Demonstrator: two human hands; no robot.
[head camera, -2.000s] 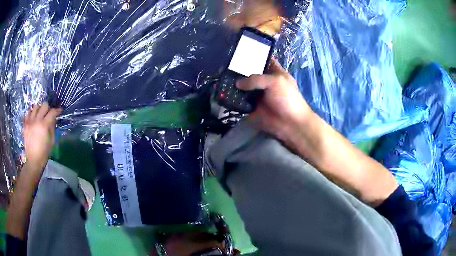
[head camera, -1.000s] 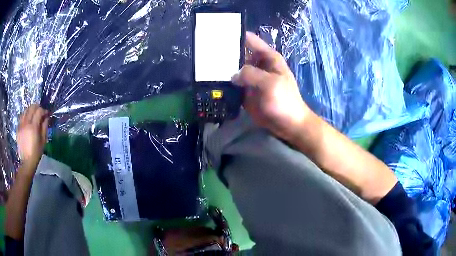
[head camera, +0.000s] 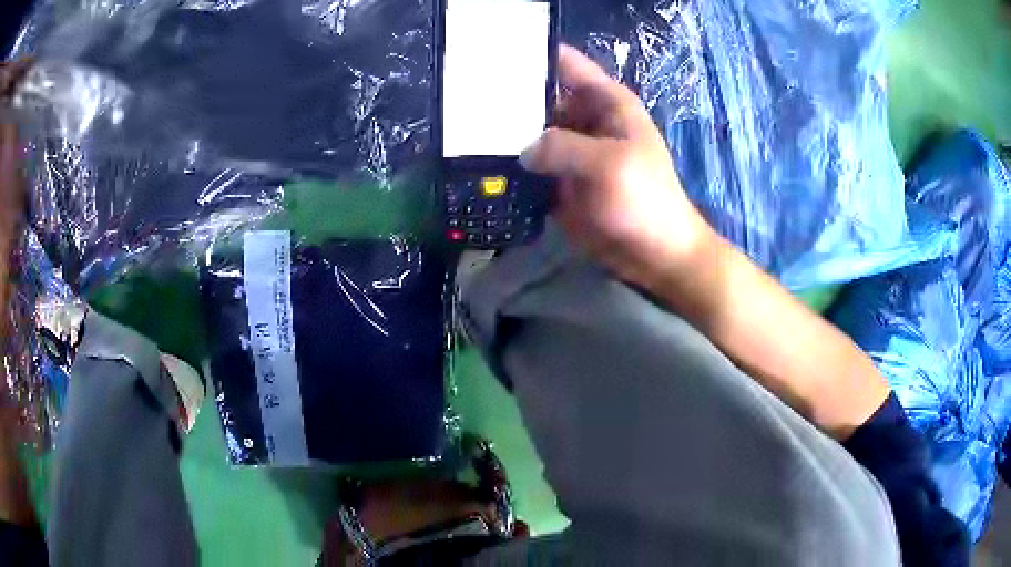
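Note:
My right hand (head camera: 621, 166) holds a black handheld scanner (head camera: 499, 210) with a bright white screen, one yellow key and one red key. The scanner is over a large dark garment pack (head camera: 255, 94) in glossy clear film. My left hand (head camera: 13, 89) is blurred at the left edge beside this film, partly cut off; its grip cannot be told. A small navy garment pack (head camera: 366, 354) with a pale printed strip lies flat on the floor between my feet.
Blue plastic film (head camera: 765, 133) lies right of the scanner. More bulging blue bags (head camera: 937, 321) are at the right edge. A dark brown object (head camera: 416, 515) in clear film lies at the bottom. The green floor (head camera: 244, 515) shows around the packs.
My left hand has moved up and towards the left edge, away from the gathered film, which now lies looser. The scanner turned upright over the last two seconds and stays in my right hand.

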